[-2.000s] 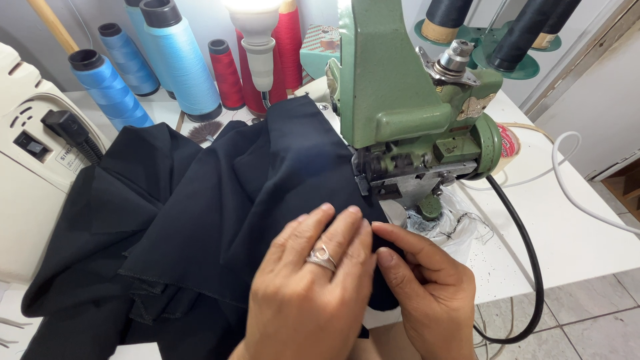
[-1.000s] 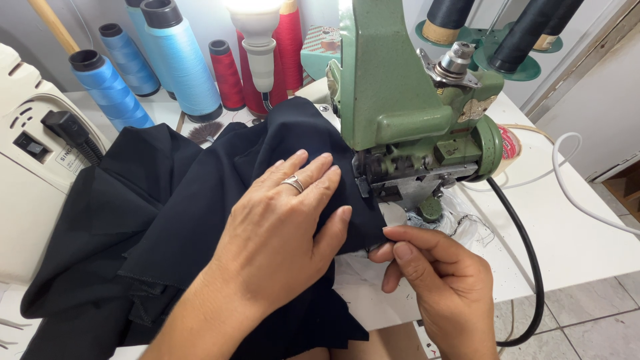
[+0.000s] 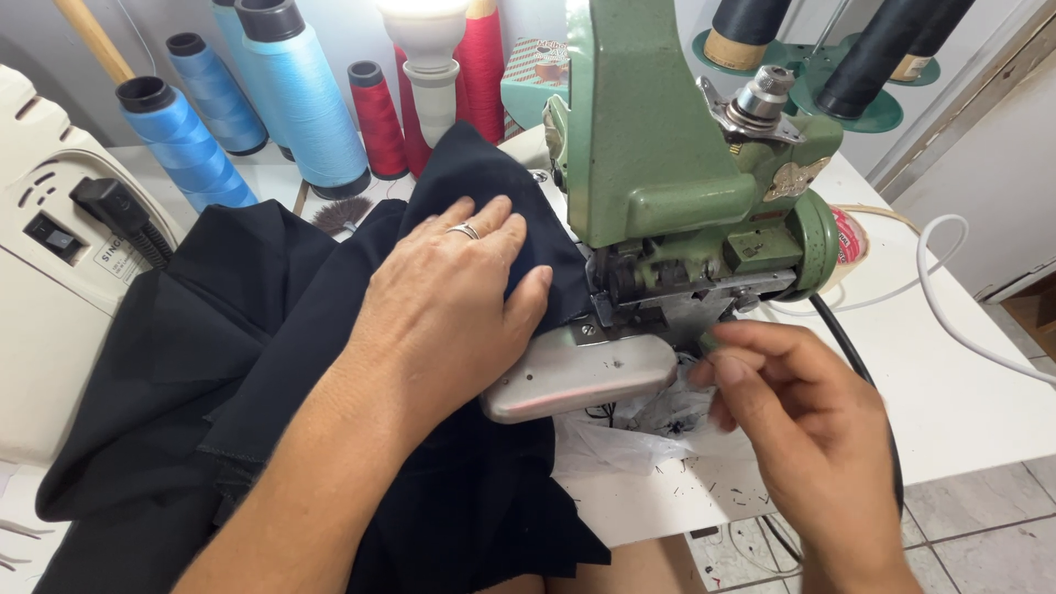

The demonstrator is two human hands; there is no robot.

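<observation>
My left hand [image 3: 450, 301], with a ring on one finger, lies flat with spread fingers on dark cloth [image 3: 272, 330]. One edge of that cloth reaches the presser foot area of a green overlock sewing machine [image 3: 660, 165]. The machine's pale metal cloth plate [image 3: 586, 375] is uncovered below my left hand. My right hand [image 3: 792, 404] is just right of the plate, thumb and fingers bent toward each other and slightly blurred; whether a thread or scrap is between them cannot be told. More of the cloth hangs over the front edge of the table.
Blue thread cones [image 3: 186, 144] and red thread cones [image 3: 378, 120] stand behind the cloth, near a lit lamp [image 3: 429, 49]. A cream sewing machine [image 3: 58, 330] is at left. A black cable [image 3: 858, 371] and a white cord [image 3: 936, 247] lie at right. Thread clippings dot the white table [image 3: 643, 503].
My left hand has moved up and away over the cloth. The cloth has shifted back, uncovering the cloth plate. My right hand, earlier at the cloth's corner, is now apart from it.
</observation>
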